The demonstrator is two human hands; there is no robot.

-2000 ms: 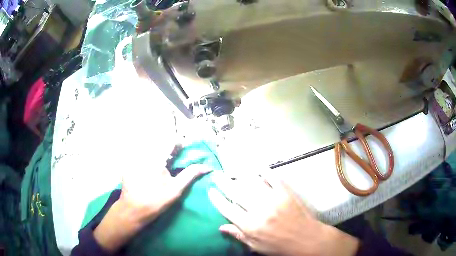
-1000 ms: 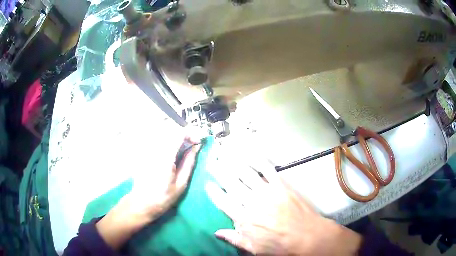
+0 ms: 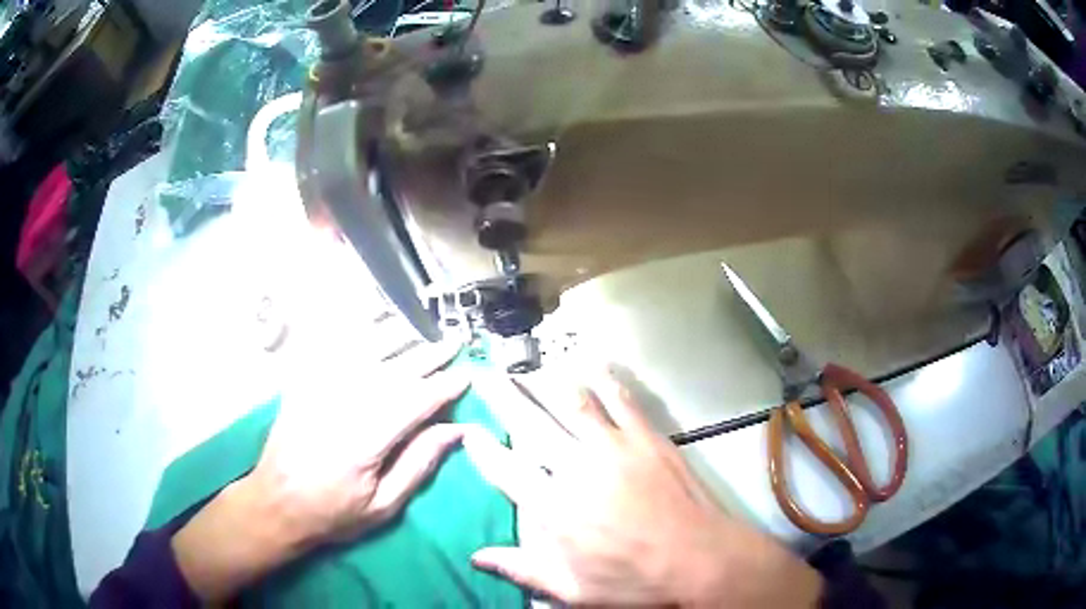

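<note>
A green garment piece (image 3: pixel 441 535) lies on the white table, its narrow tip reaching the presser foot (image 3: pixel 519 350) under the machine head. My left hand (image 3: pixel 345 446) lies flat on the cloth's left part, fingertips just left of the presser foot. My right hand (image 3: pixel 619 500) lies on the cloth's right edge, fingers spread, fingertips in front of the presser foot. Both hands press the cloth down rather than grip it. The glare hides the fingertips and the cloth edge in part.
The beige sewing machine arm (image 3: pixel 738 179) spans the back. Orange-handled scissors (image 3: pixel 822 416) lie on the machine bed at the right. A crumpled translucent bag (image 3: pixel 220 119) is at the back left. A green garment with yellow embroidery (image 3: pixel 33 476) hangs at the far left.
My left hand has turned from holding a raised dark edge to lying flat on the cloth. The cloth has moved further under the presser foot. The view has shifted, showing more of the machine's top.
</note>
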